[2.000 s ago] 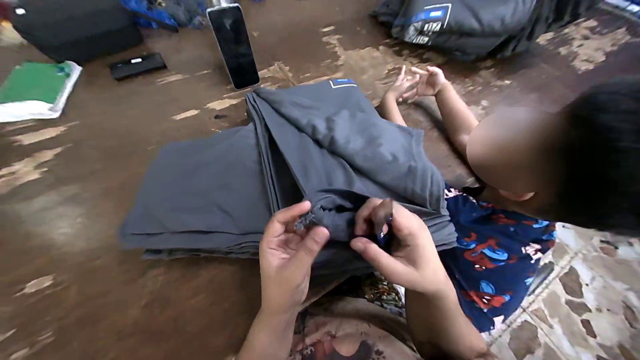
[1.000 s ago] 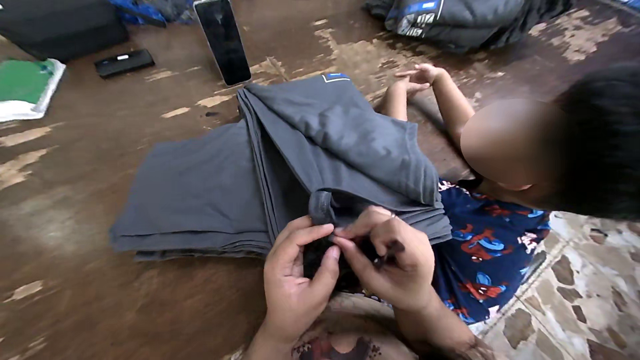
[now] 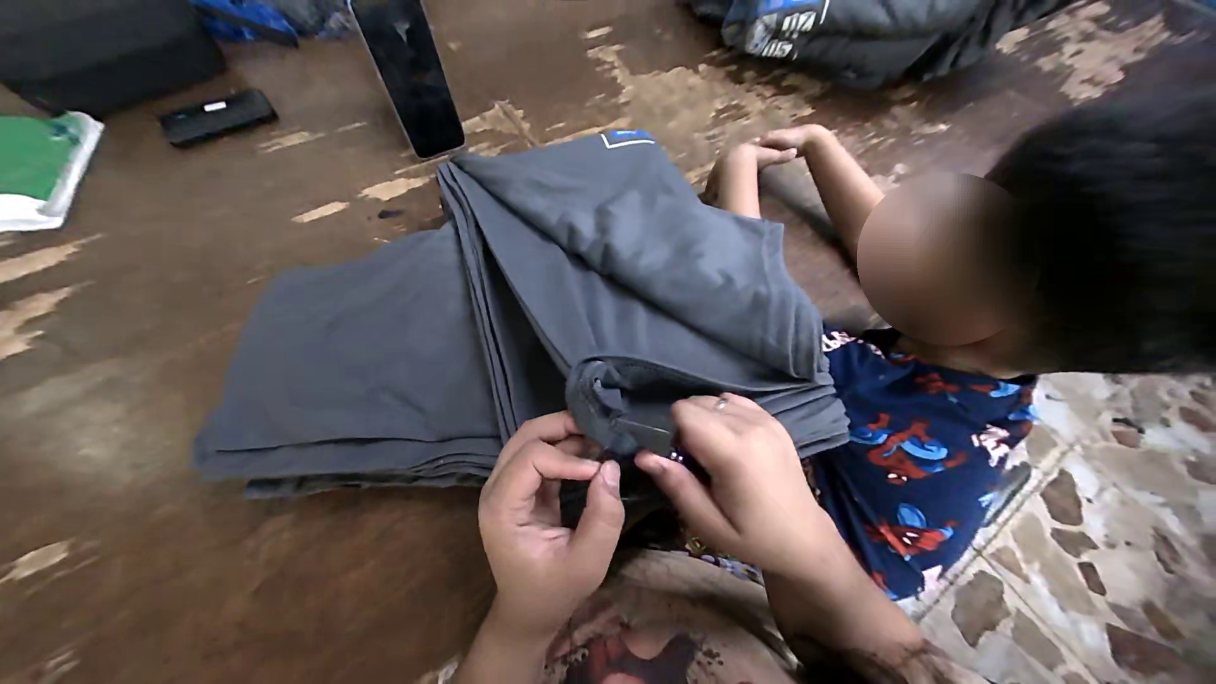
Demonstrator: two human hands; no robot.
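A stack of folded grey garments [image 3: 361,351] lies in front of me, its upper layers turned back in a slanting fold with a blue label at the top. At the near edge, a rolled hem or opening of grey fabric [image 3: 594,394] stands up between my hands. My left hand [image 3: 551,522] pinches something too small to make out between thumb and forefinger, just below that fabric. My right hand [image 3: 731,475] is closed around a small dark tool with a shiny metal part, mostly hidden by the fingers, its tip against the cloth.
A person [image 3: 931,427] in a dark blue patterned shirt leans at the right, hands on the worn wooden table [image 3: 285,579]. Farther back are a smartphone [image 3: 408,76], a black case [image 3: 218,116], a green-and-white packet [image 3: 38,171], a black bag [image 3: 104,47] and dark packed garments [image 3: 883,38].
My hands, close together a second ago, are now slightly apart, and a shiny part of the tool shows at the cloth. The other person's hands have stayed near the same place.
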